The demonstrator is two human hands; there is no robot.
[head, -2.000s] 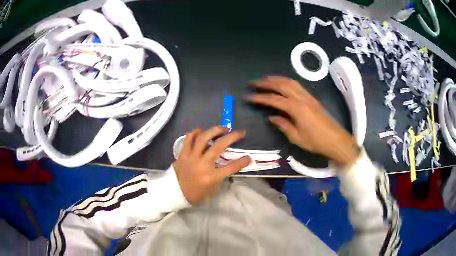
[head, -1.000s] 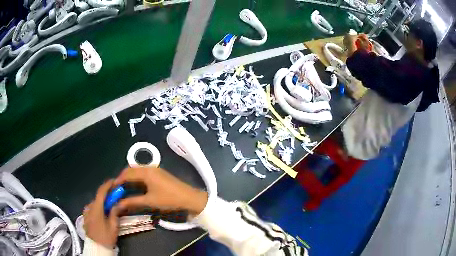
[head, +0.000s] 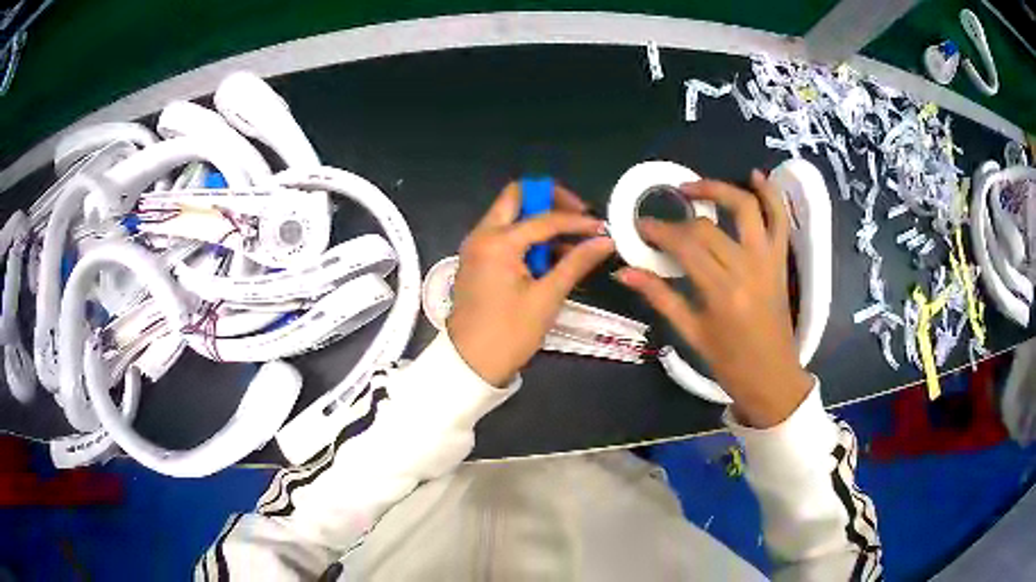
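My left hand (head: 511,279) holds a bright blue battery (head: 536,222) upright between its fingers, left of the tape roll. My right hand (head: 727,284) holds the white tape roll (head: 628,216) with fingers at its centre hole and right rim. The fingertips of both hands come close together at the roll's left edge; whether a tape piece is between them I cannot tell. An open white neckband unit (head: 809,284) lies under and around my hands, its wired arm (head: 591,330) partly hidden by my left hand.
A large pile of white neckband units (head: 182,421) lies at the left. A heap of liner scraps (head: 897,148) with yellow strips (head: 929,341) lies at the right. More white units (head: 1000,262) are at the right edge. The pale rail (head: 454,32) and green belt (head: 375,9) run behind.
The view has swung back from the right. The battery, on the bench two seconds ago, is now in my left hand. My right hand has taken hold of the tape roll.
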